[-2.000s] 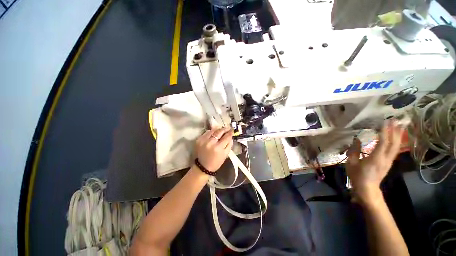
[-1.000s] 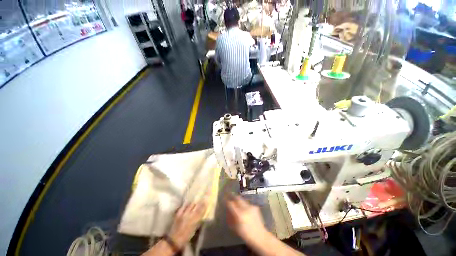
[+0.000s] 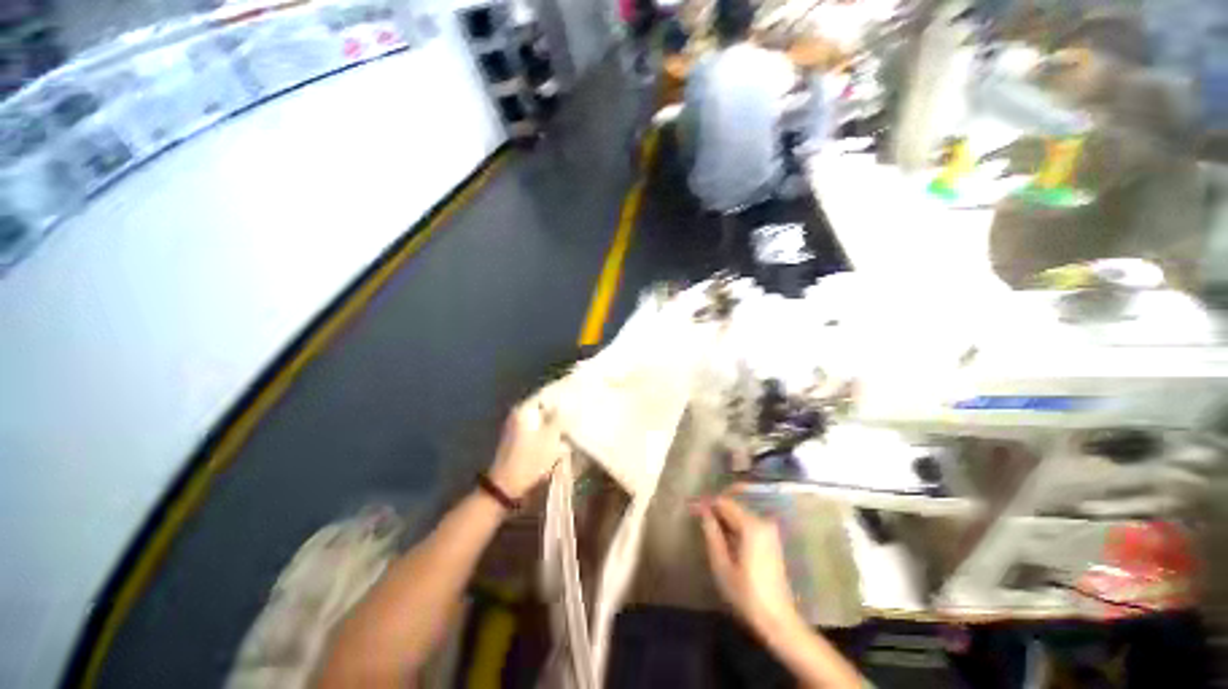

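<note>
The cream canvas bag (image 3: 626,411) is lifted at the left of the sewing machine, its straps (image 3: 566,579) hanging down toward my lap. My left hand (image 3: 529,451) grips the bag at its left edge. My right hand (image 3: 743,545) is to the right of the bag, below the machine head, with thumb and fingers apart and nothing seen in it. The white sewing machine (image 3: 1077,357) stands at the right, its dark presser foot area (image 3: 788,417) just beyond my right hand. The frame is blurred.
A bundle of cream bags (image 3: 323,592) hangs low at the left. A red item (image 3: 1147,565) lies right of the machine base. Thread cones (image 3: 1060,168) stand behind the machine. A seated person (image 3: 738,128) is ahead, beside the yellow floor line (image 3: 620,256).
The bag has gone from under the machine head to flat at the left, and is now lifted in my left hand. My right hand has come from the machine's right side. The view has tilted up.
</note>
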